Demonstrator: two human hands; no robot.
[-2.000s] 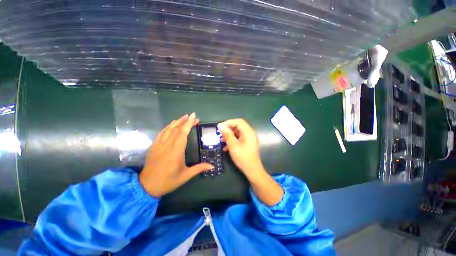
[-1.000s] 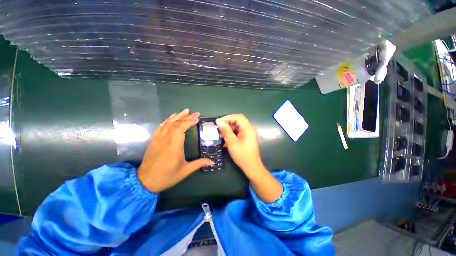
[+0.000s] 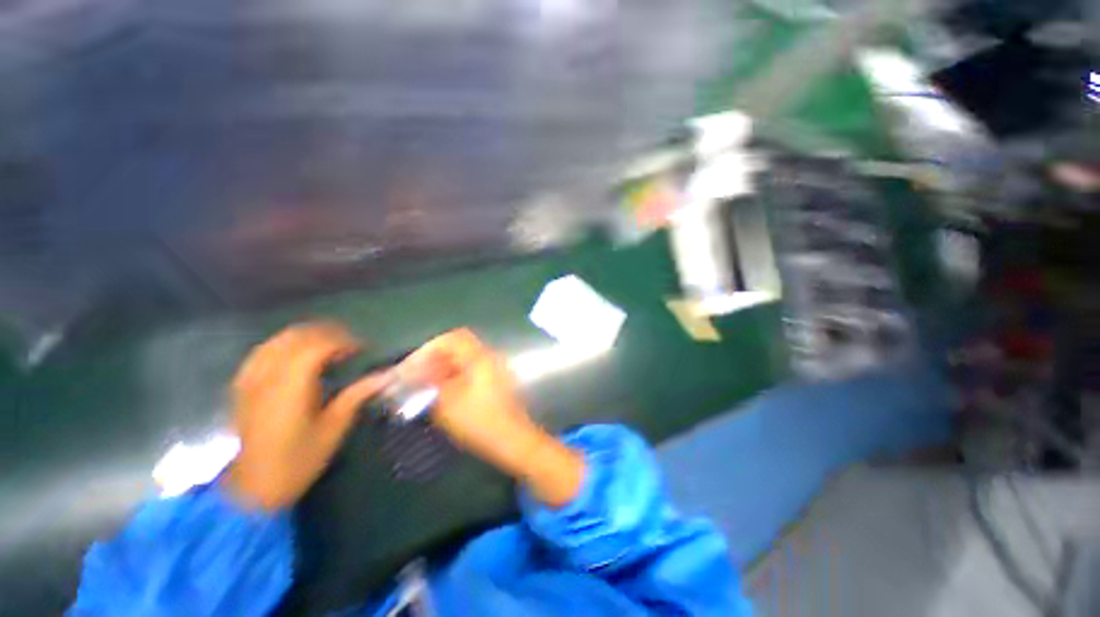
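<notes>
The view is strongly blurred. A black keypad phone (image 3: pixel 416 448) lies on the dark green mat in front of me, with a bright glare at its screen. My left hand (image 3: pixel 290 410) is at its left, thumb reaching to the phone's top end. My right hand (image 3: pixel 473 395) is over the screen end, fingers bent together close to my left thumb. Whether either hand pinches a film or grips the phone is too blurred to tell. A white card (image 3: pixel 577 316) lies right of my right hand.
A tall stack of clear trays (image 3: pixel 302 145) fills the upper left. At right are a small yellowish stick (image 3: pixel 694 319), a dark smartphone in a white box (image 3: pixel 758 247), a whitish labelled container (image 3: pixel 651 203) and a clear tray of dark phones (image 3: pixel 844 277).
The view has swung right and tilted, so the bench things appear further left. My left thumb has moved from the keypad to the phone's top end, near my right fingers.
</notes>
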